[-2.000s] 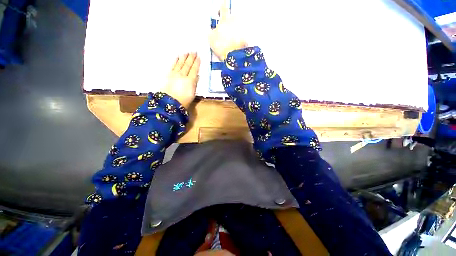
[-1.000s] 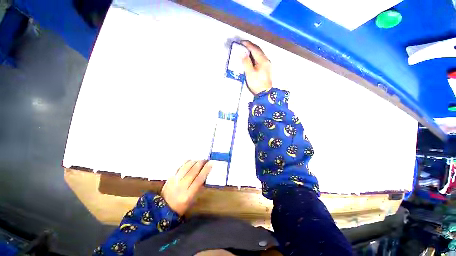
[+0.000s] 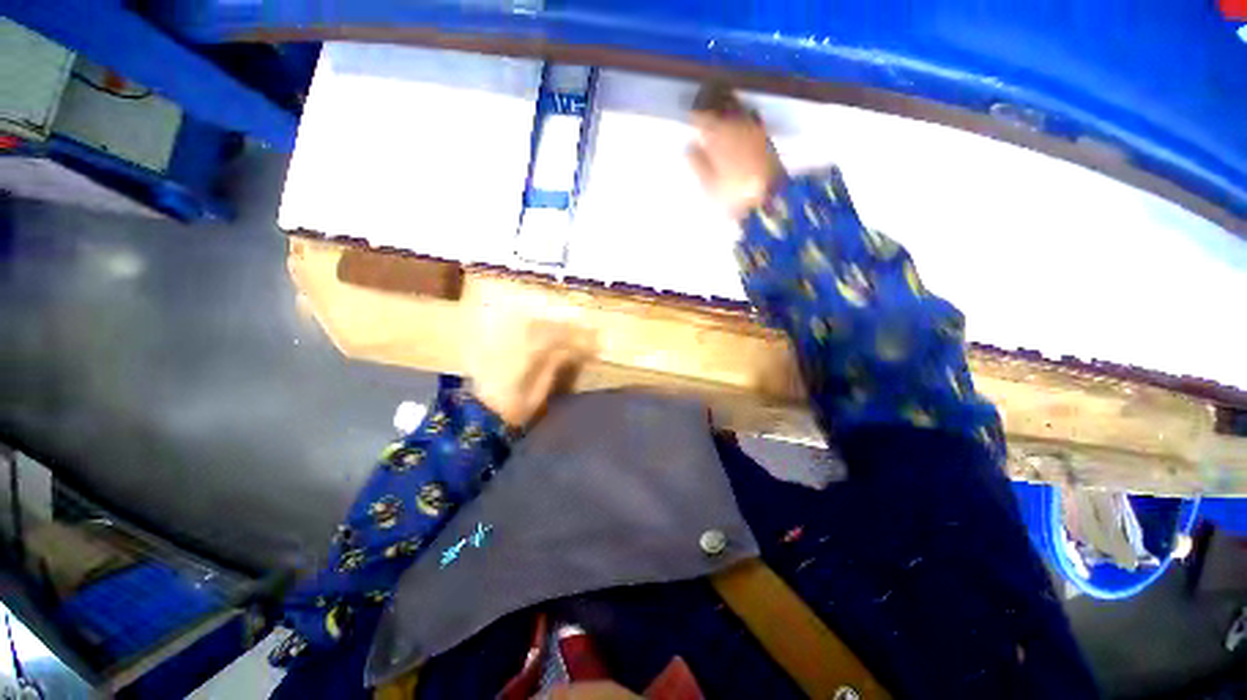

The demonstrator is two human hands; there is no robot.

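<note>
The long narrow cutting die (image 3: 554, 162) lies on the white board (image 3: 656, 205), running from near its front edge back to the blue press beam. My right hand (image 3: 739, 148) is blurred, over the board to the right of the die and apart from it, close to the beam. My left hand (image 3: 527, 358) is blurred at the wooden front rail (image 3: 656, 335), in front of the die. Whether it grips the rail is hard to tell. Neither hand touches the die.
The blue press beam (image 3: 821, 69) spans the back of the board. A blue bucket with pale pieces (image 3: 1105, 527) stands below the rail at the right. A blue crate (image 3: 151, 609) is at the lower left. A dark block (image 3: 399, 275) sits on the rail's left part.
My right hand has let go of the die's far end and moved right. My left hand has moved off the die's near end to the rail. The view has shifted.
</note>
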